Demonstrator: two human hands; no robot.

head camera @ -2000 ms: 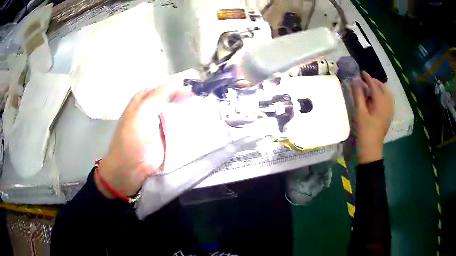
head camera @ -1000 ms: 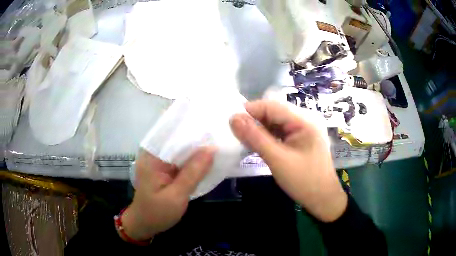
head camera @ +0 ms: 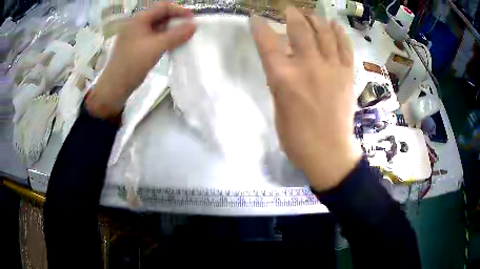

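A white fabric piece (head camera: 210, 94) spreads over the pale table, blurred and overexposed, with its far edge between my hands. My left hand (head camera: 145, 47) is at the upper left with thumb and fingers pinched at the fabric's far left corner. My right hand (head camera: 313, 94) is to the right, palm down, fingers spread and pointing away, over the fabric's right side. Whether its fingertips touch the cloth cannot be told. Where this piece ends and any cloth under it begins is unclear.
The sewing machine (head camera: 392, 152) stands at the right. Cut white parts (head camera: 139, 105) lie left of the fabric, with a ribbed piece (head camera: 36, 123) farther left. A measuring scale (head camera: 221, 197) runs along the table's front edge. A thread cone (head camera: 404, 16) is at the upper right.
Both hands have moved away from me to the far part of the table and apart. The white piece they held together near the front edge now appears laid out flat. The machine sits farther right in view.
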